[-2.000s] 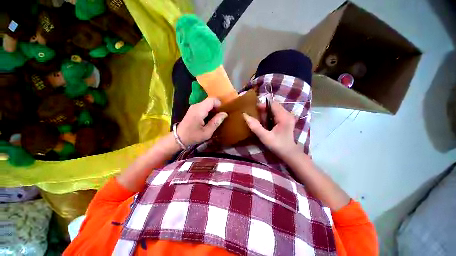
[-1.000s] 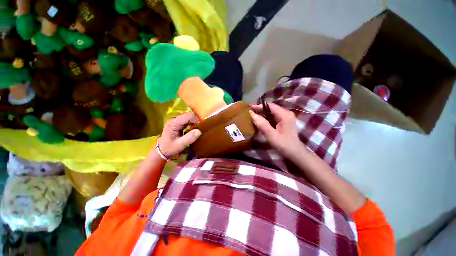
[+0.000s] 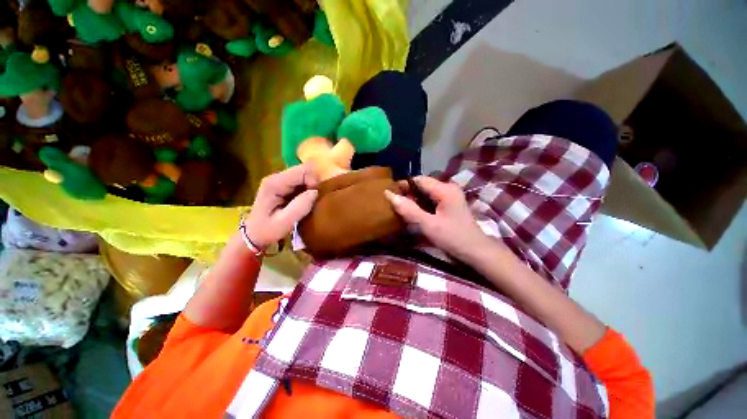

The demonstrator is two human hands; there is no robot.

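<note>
A plush toy (image 3: 352, 214) is held upright over my lap, with its brown base nearest me. Its green top has two lobes and a pale-yellow knob, on a forked peach stem. My left hand (image 3: 282, 204) pinches the upper left side of the brown base. My right hand (image 3: 438, 213) pinches its upper right side. Small dark snips (image 3: 419, 195) show partly in my right hand. A white tag edge shows at the base's lower left. No needle can be made out.
A yellow sack (image 3: 164, 225) full of similar toys is at left, with a white sack (image 3: 143, 311) below it. A cardboard box (image 3: 676, 221) holding small round items lies open at right. A checked apron (image 3: 442, 352) covers my lap. Filled clear bags lie at lower left.
The toy has been turned in my hands: the white tag has moved from the base's front to its left edge, and the green top now shows two lobes. The view has shifted.
</note>
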